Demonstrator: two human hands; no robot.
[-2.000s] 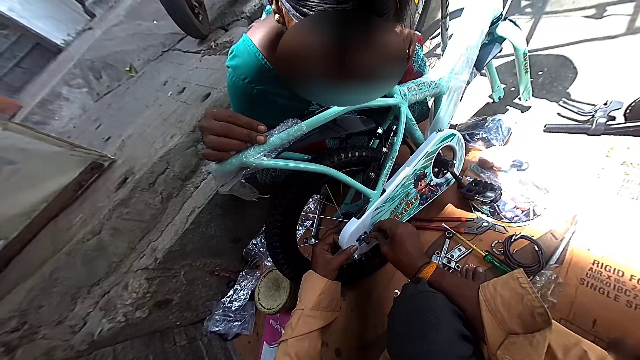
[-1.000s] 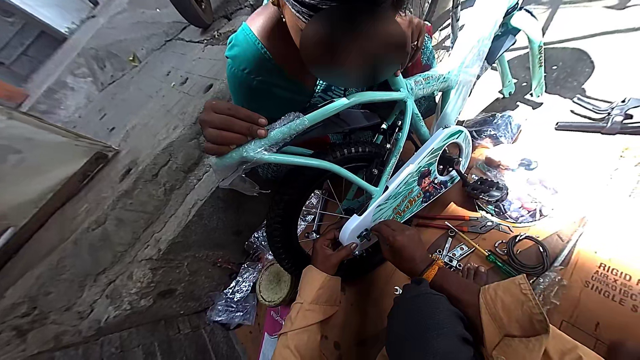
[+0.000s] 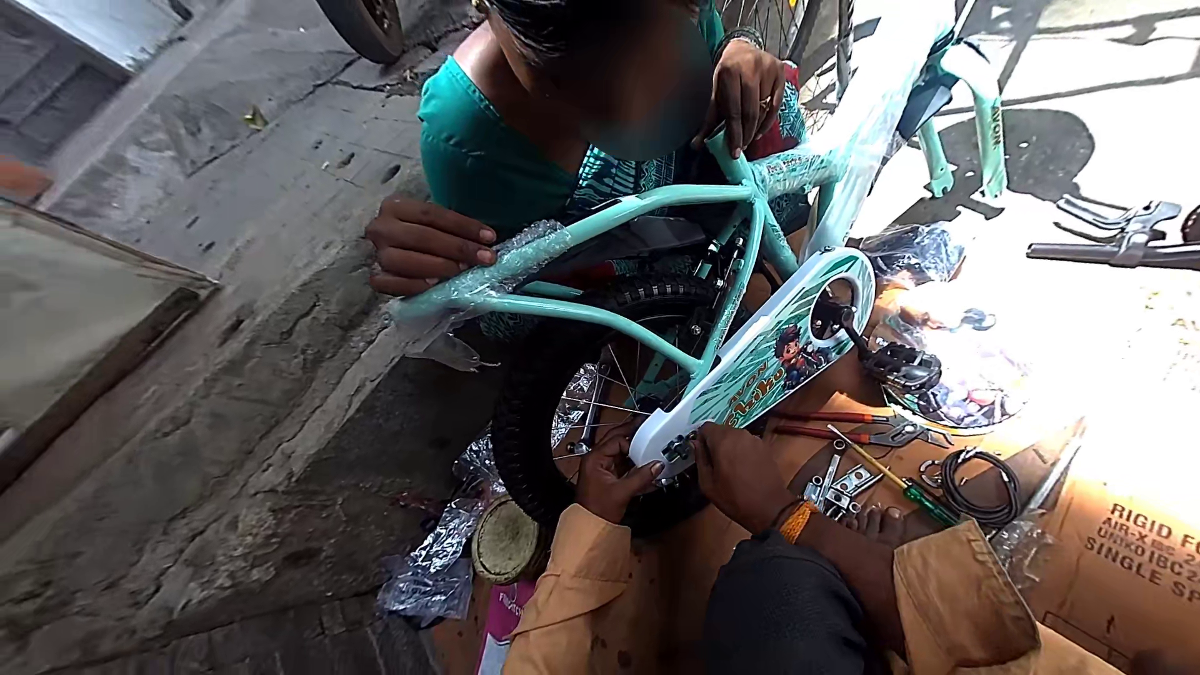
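Observation:
A mint-green bicycle frame (image 3: pixel 609 323) lies tilted before me, with a knobby-tyred wheel (image 3: pixel 530 441) between its stays. Over the chain side runs a white and green chain guard (image 3: pixel 759 375) with a cartoon print. My left hand (image 3: pixel 611 476) pinches the guard's rounded rear end at the wheel axle. My right hand (image 3: pixel 742 473) is bent against the other side of that end, by the axle hardware (image 3: pixel 677 452); its fingertips are partly hidden, so what they grip cannot be told. A crank with a black pedal (image 3: pixel 902 366) sticks out at the guard's front end.
A co-worker's hands (image 3: pixel 427 246) rest on the frame. Slip-joint pliers (image 3: pixel 867 429), a screwdriver (image 3: pixel 923 502), spanners (image 3: pixel 830 478) and a coiled cable (image 3: pixel 980 487) lie on cardboard at right. A round tin (image 3: pixel 506 539) and plastic wrap (image 3: pixel 431 562) lie at lower left, beside a stone ledge (image 3: pixel 309 394).
The co-worker's second hand now shows on the upper frame near the seat tube; it was not visible there before. My hands stay at the rear end of the chain guard.

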